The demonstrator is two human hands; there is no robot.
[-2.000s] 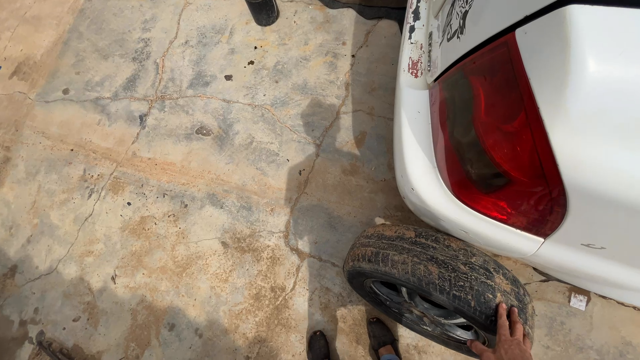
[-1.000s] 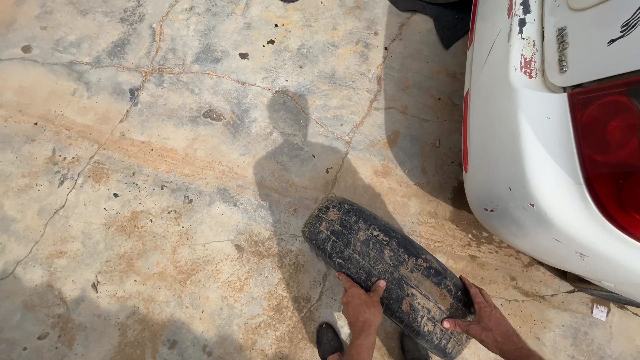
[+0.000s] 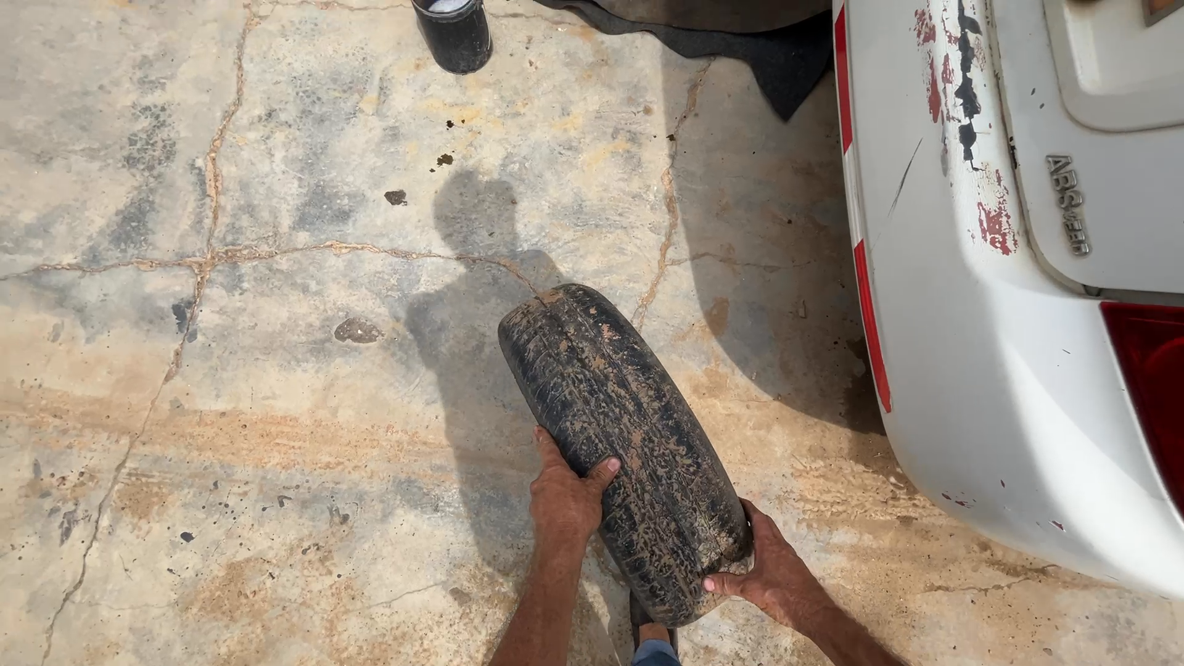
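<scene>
A worn black car tire [image 3: 629, 444], caked with dried mud, stands on its tread in front of me, its long axis slanting from upper left to lower right. My left hand [image 3: 566, 490] holds its left edge, thumb on the tread. Near the lower right end, my right hand [image 3: 766, 572] grips the other side with its thumb on the tread. The wheel's side faces are hidden from this angle. One of my feet shows partly below the tire.
A white car's rear bumper [image 3: 934, 370], scraped and with red reflective strips, fills the right side. A black bucket [image 3: 453, 35] stands at the top, left of a dark cloth [image 3: 786, 69]. Cracked concrete floor [image 3: 277, 370] lies around.
Two seconds ago only one hand showed, on the tire beside the car's tail light; now both hands hold it, farther from the bumper. The view has shifted.
</scene>
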